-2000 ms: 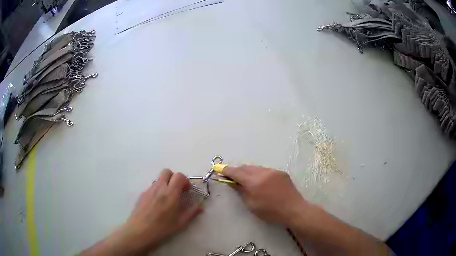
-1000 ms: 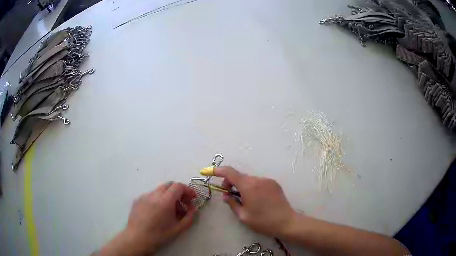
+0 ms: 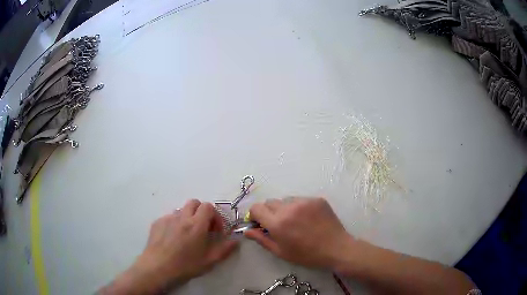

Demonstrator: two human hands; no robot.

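Observation:
My left hand (image 3: pixel 185 239) grips a grey webbing strap (image 3: pixel 224 218), mostly hidden under the fingers. Its metal loop and silver snap hook (image 3: pixel 245 187) stick out beyond the fingertips, the hook pointing away from me. My right hand (image 3: pixel 306 230) holds small thread snips (image 3: pixel 245 228), with their metal blades at the strap's edge beside the loop. A bit of yellow shows at the right fingers. The dark-red cord (image 3: pixel 341 283) shows below the right wrist.
A strap pile (image 3: pixel 52 109) lies at the left, near a yellow tape line (image 3: pixel 36 230). A darker strap pile (image 3: pixel 485 49) lies at the far right. Whitish thread clippings (image 3: pixel 370 161) lie right of centre. More metal hooks (image 3: pixel 283 284) show at the bottom edge.
The snips have moved down along the strap's edge, nearer to me. My right index finger has drawn back from beside the snap hook. The view has shifted slightly.

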